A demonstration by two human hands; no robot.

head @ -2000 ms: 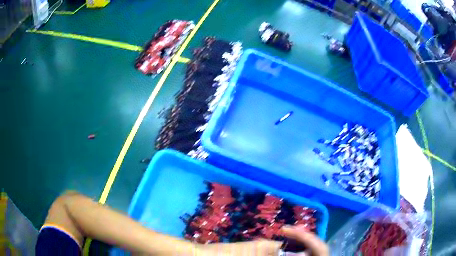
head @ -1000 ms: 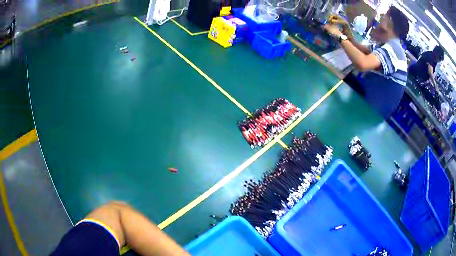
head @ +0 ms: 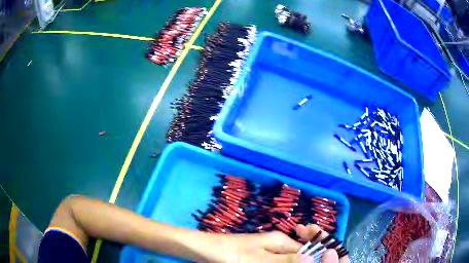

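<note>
My left hand (head: 280, 244) reaches in from the left, over the front of the light-blue tray (head: 172, 169). It holds several slim black-and-white pieces (head: 321, 245) fanned, black ends to the right. Fingertips show beside them at the bottom edge; I cannot tell which hand they belong to. No other part of my right hand shows. Red-and-black pieces (head: 231, 201) lie in overlapping rows in the tray. The darker-blue tote (head: 277, 138) beyond holds a loose heap of black-and-white pieces (head: 380, 146) at its right and one single piece.
An open clear bag (head: 367, 231) with red pieces (head: 406, 236) is at right. A white sheet (head: 437, 154) lies beyond it. Long black pieces with white ends (head: 205, 87) lie left of the tote, with a red-and-black bundle (head: 175, 36) past them. A deep blue bin (head: 406, 49) stands far right.
The view swung up and left over the bench, then back down to the tray and tote. My left hand and the pieces in it are in view again; the hand was out of view one second ago.
</note>
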